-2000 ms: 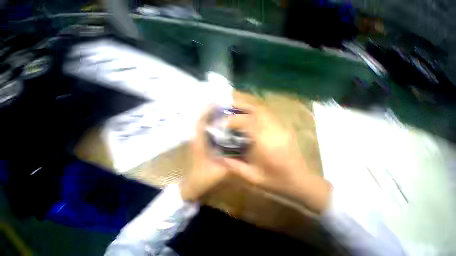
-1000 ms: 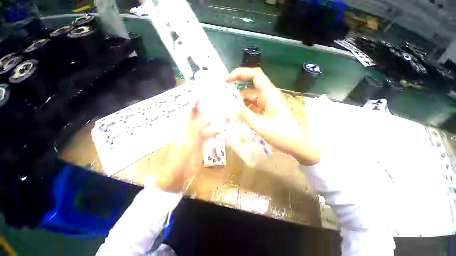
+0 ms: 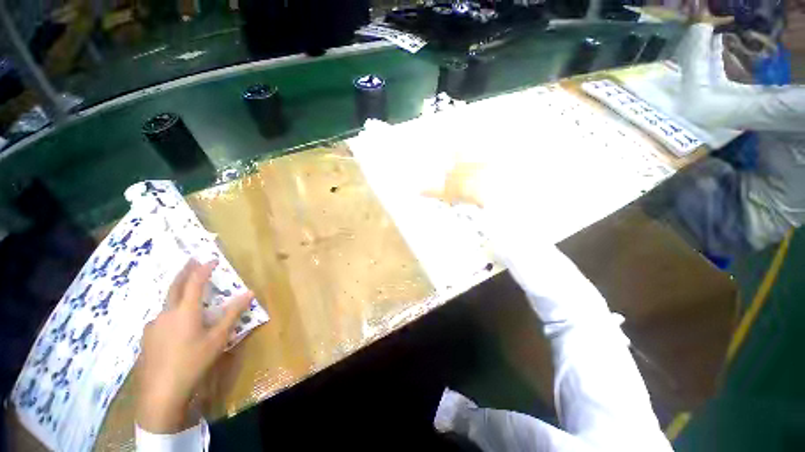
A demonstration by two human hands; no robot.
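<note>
White sheets of die-cut adhesives [image 3: 84, 305] with rows of blue-black branching shapes lie at the left of the bench. My left hand [image 3: 184, 340] is over their right part, fingers spread; a narrower printed piece [image 3: 231, 296] lies under its fingertips. My right hand [image 3: 461, 184] reaches over the large white backing sheets [image 3: 538, 150] at the right; it is washed out by glare, so its fingers and any hold cannot be made out. No housing is in either hand.
Black cylindrical housings [image 3: 263, 110] stand spaced along the green conveyor [image 3: 216, 93] beyond the brown bench [image 3: 309, 238]. Another printed strip stack [image 3: 644, 115] lies at the far right. Another person's white sleeve [image 3: 759, 104] reaches in there. A yellow line [image 3: 755, 309] marks the green floor.
The view has swung right. My hands have parted: the left is over the printed sheets, the right over the white sheets. The long strip held up between them is no longer raised.
</note>
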